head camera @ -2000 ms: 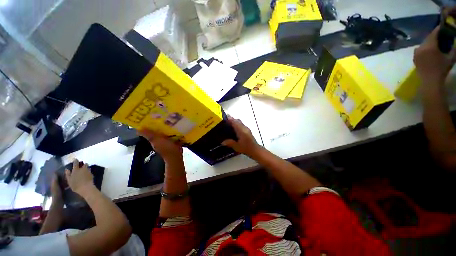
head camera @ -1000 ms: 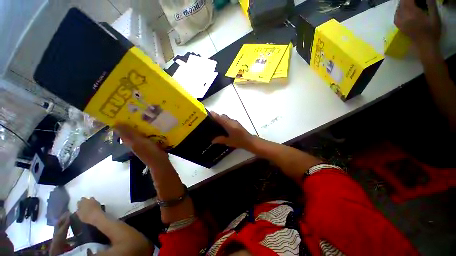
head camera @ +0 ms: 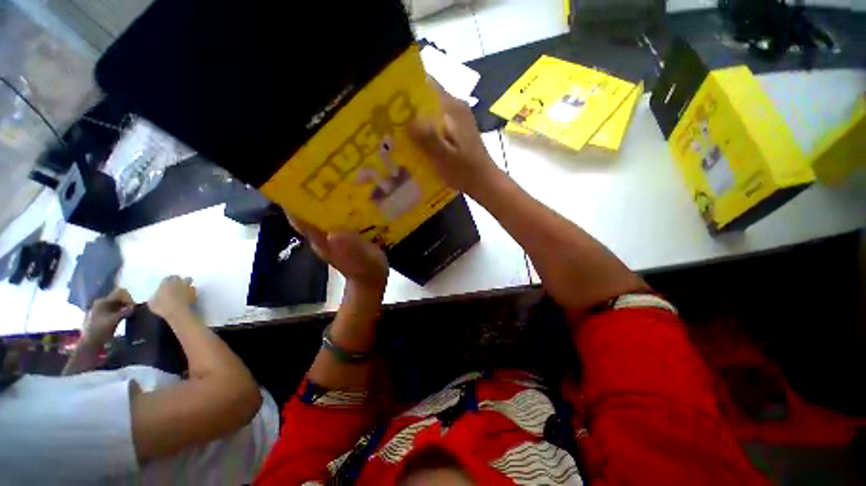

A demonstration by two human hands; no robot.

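Observation:
A yellow printed sleeve (head camera: pixel 375 161) is around the middle of a long black gift box (head camera: pixel 256 76), whose black ends stick out at both sides. The box is tilted, its upper end close to the camera and cut off by the top edge. My left hand (head camera: pixel 347 254) holds the sleeve's lower edge. My right hand (head camera: pixel 451 142) grips the sleeve's right side. The black lower end (head camera: pixel 439 245) shows below the sleeve, over the bench edge.
Flat yellow sleeves (head camera: pixel 568 102) lie behind on the white bench (head camera: pixel 570 209). A sleeved box (head camera: pixel 726 152) stands at right. An open black tray with white cable (head camera: pixel 285 271) lies left of the held box. Another person's hands (head camera: pixel 171 299) work at far left.
The held box has come closer to the camera and moved right. My right hand has moved from the black lower end up to the yellow sleeve's side.

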